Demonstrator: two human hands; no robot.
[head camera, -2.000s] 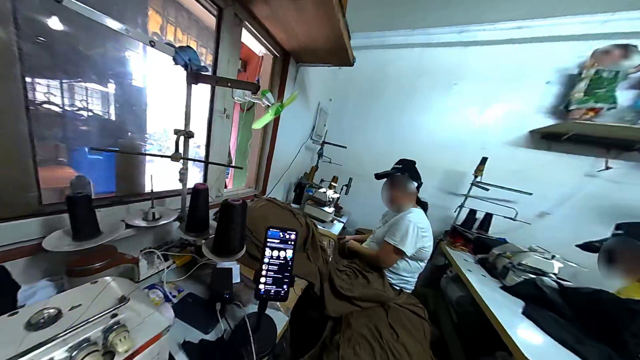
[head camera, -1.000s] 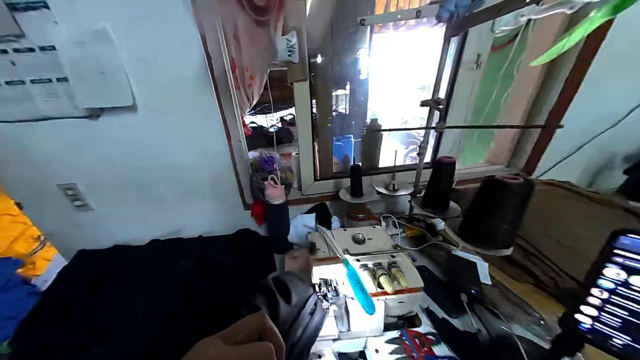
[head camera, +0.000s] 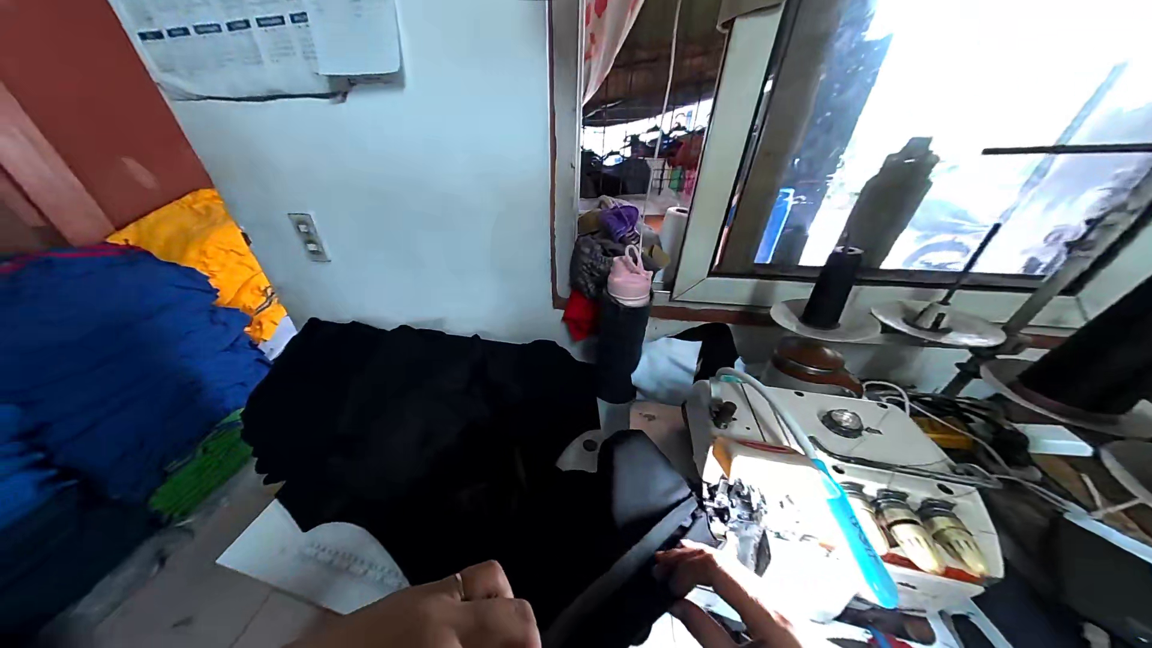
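Black fabric (head camera: 630, 540) runs up to the presser-foot area of an overlock sewing machine (head camera: 774, 504), its edge showing a paler strip. My right hand (head camera: 724, 594) pinches this edge just in front of the machine's foot. At the bottom centre my left hand (head camera: 450, 612), a ring on one finger, lies on the black fabric with its fingers curled; its fingertips are hidden. A lit lamp with a blue flexible neck (head camera: 855, 531) shines on the needle area. A large heap of black cloth (head camera: 405, 405) spreads to the left of the machine.
Stacked blue cloth (head camera: 90, 360) and yellow cloth (head camera: 207, 252) stand at the left. White paper (head camera: 315, 558) lies under the black heap's edge. A pink-topped bottle (head camera: 630, 279) is by the window. Black thread cones (head camera: 832, 288) stand behind the machine, with cables at the right.
The view has swung far left and down, from the room with a seated person to the machine. My right hand now shows at the fabric edge; a hand was at the bottom one second ago.
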